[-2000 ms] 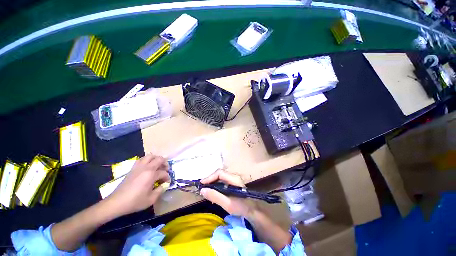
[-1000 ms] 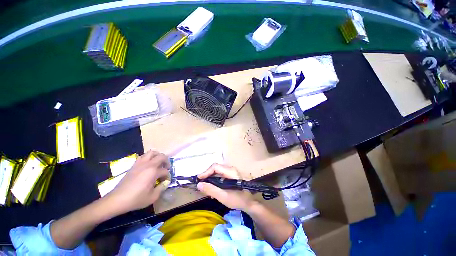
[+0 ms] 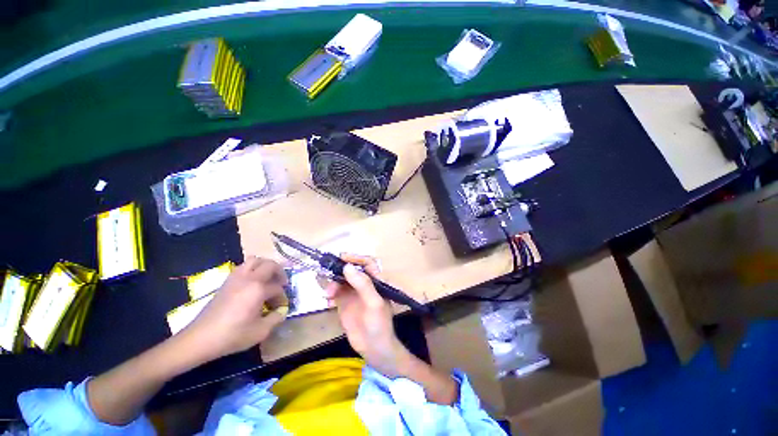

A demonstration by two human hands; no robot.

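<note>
A white housing (image 3: 309,295) lies on the tan mat, its left end beside my left hand and its right part partly behind my right hand. My left hand (image 3: 256,298) is at that left end with fingers pinched together, over a battery with a yellow edge (image 3: 189,313); what the fingertips hold is too small to tell. My right hand (image 3: 362,308) holds a soldering iron (image 3: 333,266) by its black handle. The iron's metal tip points up and left above the mat, apart from the housing.
A fan (image 3: 351,170) and a black soldering station (image 3: 478,200) stand on the mat (image 3: 401,247). A bagged housing (image 3: 220,187) lies at back left. Battery stacks (image 3: 60,305) lie at far left. The green conveyor (image 3: 264,128) carries batteries and housings. Open cartons (image 3: 589,315) stand at right.
My right hand has lifted and turned the iron; its tip has moved from the housing's left end up over the mat. My left hand stays nearly in place. Conveyor items have shifted right.
</note>
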